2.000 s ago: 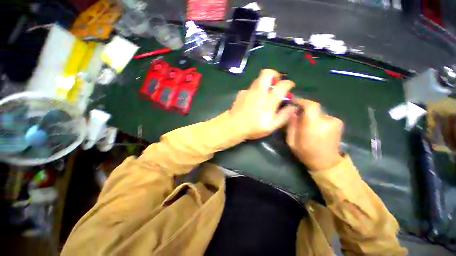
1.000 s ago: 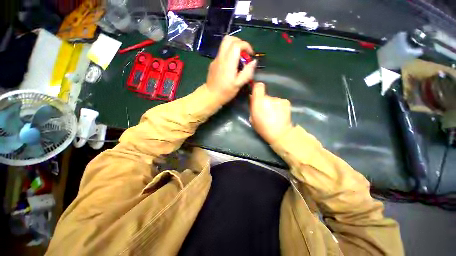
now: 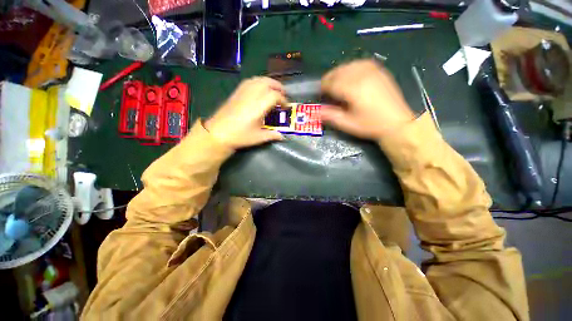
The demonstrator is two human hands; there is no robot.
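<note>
A phone housing [image 3: 307,119] with a dark screen area at its left end and a red and white keypad area at its right end lies crosswise in front of me. My left hand [image 3: 251,111] grips its left end, with fingers at the upper and lower edges. My right hand [image 3: 357,100] is at its right end, slightly blurred, with the thumb near the keypad; whether the fingers hold anything is hidden. A flat dark phone battery [image 3: 285,64] lies on the mat just behind the housing.
Three red housings [image 3: 150,113] lie in a row at left, near a red pen [image 3: 121,75]. A black smartphone [image 3: 222,37] lies behind. Tweezers [image 3: 426,97], a silver stick [image 3: 394,29], a black cylinder [image 3: 511,138] and a white bottle [image 3: 486,26] are at right. A fan [image 3: 25,219] stands at left.
The phone held up between my hands is now low and crosswise, its keypad side showing. My right hand has moved to its right end. The battery now shows behind it. The view has shifted.
</note>
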